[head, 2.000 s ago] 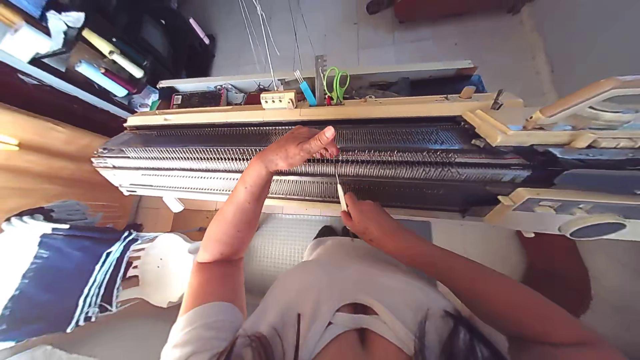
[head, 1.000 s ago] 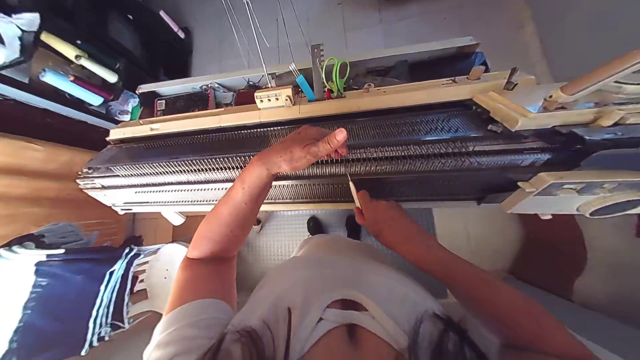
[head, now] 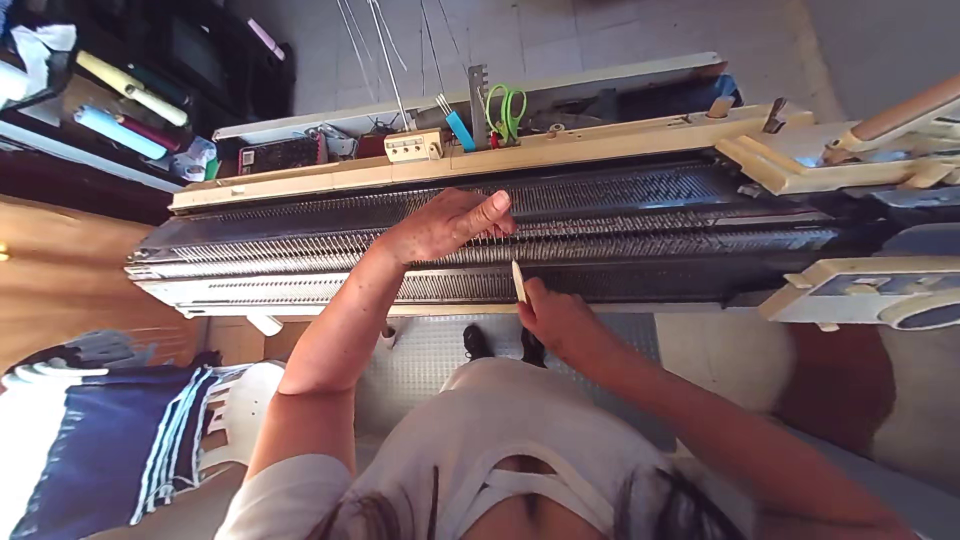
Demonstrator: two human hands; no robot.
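Observation:
A double-bed knitting machine [head: 322, 286] with long rows of metal needles lies across the view. My left hand [head: 452, 223] is over the middle of its needle beds, thumb out to the right and fingers bent down; whether the fingertips hold anything is hidden. Just to the right and nearer my body, my right hand [head: 555, 313] grips a slim hand tool with a pale handle [head: 519, 282]. Its handle points up toward the needles, and its fine tip is too small to make out.
Behind the beds, green-handled scissors [head: 507, 114], a blue-handled pronged tool [head: 460, 131] and a metal comb-like strip [head: 478, 97] stand by the rail. Cream carriages [head: 885, 292] sit at the right end. A white plastic chair [head: 251, 409] with dark blue striped cloth [head: 112, 442] is at lower left.
My right hand with the tool has moved slightly back from my left hand, compared with two seconds ago. My left hand stays over the needles. The view has shifted a little.

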